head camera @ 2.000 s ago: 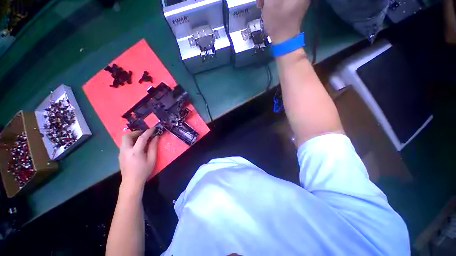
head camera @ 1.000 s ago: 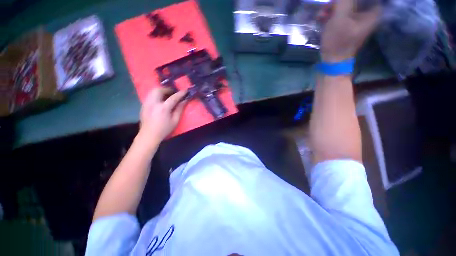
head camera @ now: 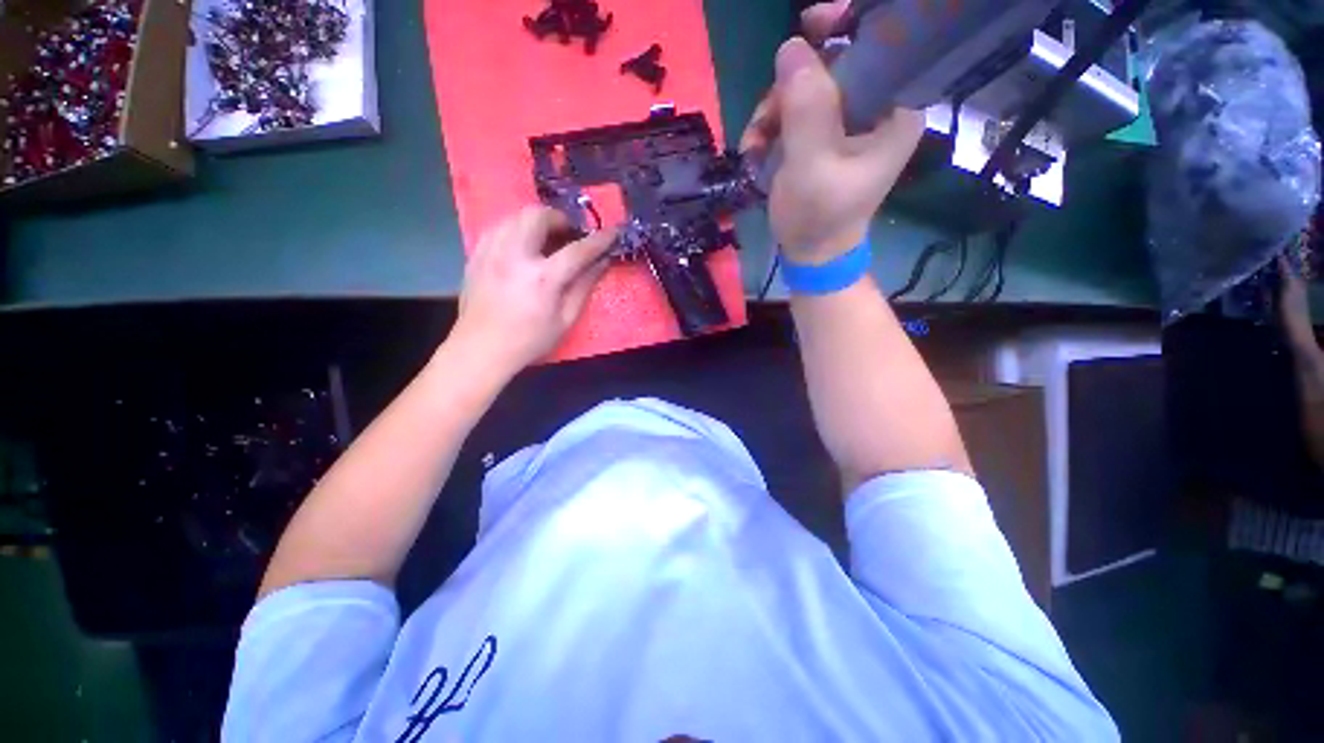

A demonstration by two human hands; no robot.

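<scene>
The dark mechanical assembly [head camera: 683, 182] lies on the red work mat [head camera: 487, 109], its grip-like arm pointing towards me. My left hand [head camera: 534, 276] is at its near left side, thumb and fingertips pinching at its edge; any small part between them is too small to tell. My right hand [head camera: 828, 153], with a blue wrist strap, holds the thick grey electric screwdriver [head camera: 937, 58], whose front end points down at the right side of the assembly. The screwdriver's tip is blurred against the dark parts, so contact cannot be told. Small black parts [head camera: 569, 21] lie at the mat's far end.
A brown carton [head camera: 153, 109] of red-and-silver parts and a white tray [head camera: 291, 134] of small metal parts stand at the left. Screw feeders [head camera: 1089, 109] stand right, partly behind the screwdriver, beside a clear plastic bag [head camera: 1234, 160]. A black bin [head camera: 189, 494] is below the bench.
My right hand has come back from the feeder area to the assembly, now visibly holding the grey screwdriver. My left hand stays at the assembly. The camera view has turned and shifted.
</scene>
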